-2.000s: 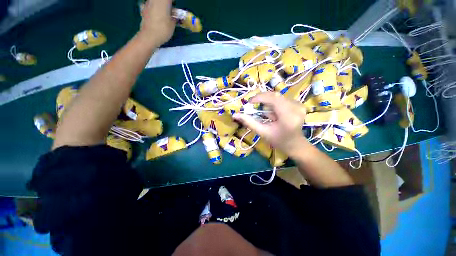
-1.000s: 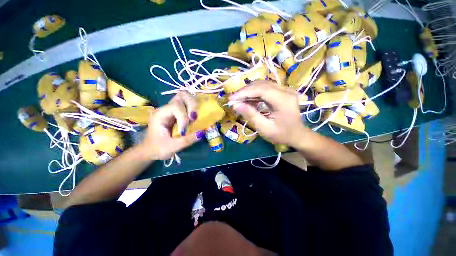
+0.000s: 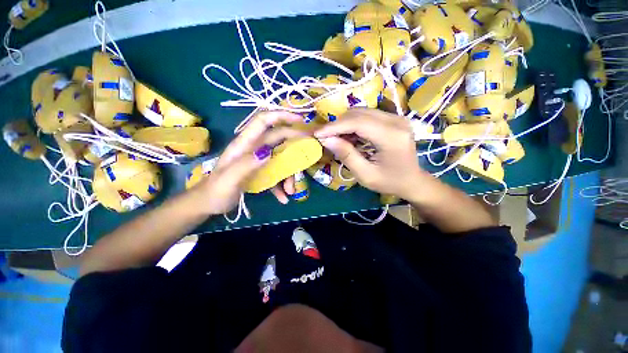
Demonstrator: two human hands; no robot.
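Note:
A yellow unit (image 3: 286, 164) lies in my left hand (image 3: 241, 162), its flat oval side facing up. My left fingers are around it, and a purple nail shows on top. My right hand (image 3: 379, 148) is at the unit's right end with thumb and forefinger pinched together. A thin greyish item may be between these fingers, but it is too small to tell. The cord of the held unit cannot be told from the tangled white cords (image 3: 258, 96) behind my hands.
A large heap of yellow units (image 3: 486, 83) lies behind and right of my hands. A smaller heap (image 3: 113, 93) lies left. A black block (image 3: 549, 103) and a white round plug (image 3: 582, 94) stand at the right. A pale rail (image 3: 165, 26) crosses the green bench (image 3: 41, 214).
My left hand came back from the far side of the bench and took hold of a yellow unit. Since then the unit has turned its flat side up. My right hand stays close by.

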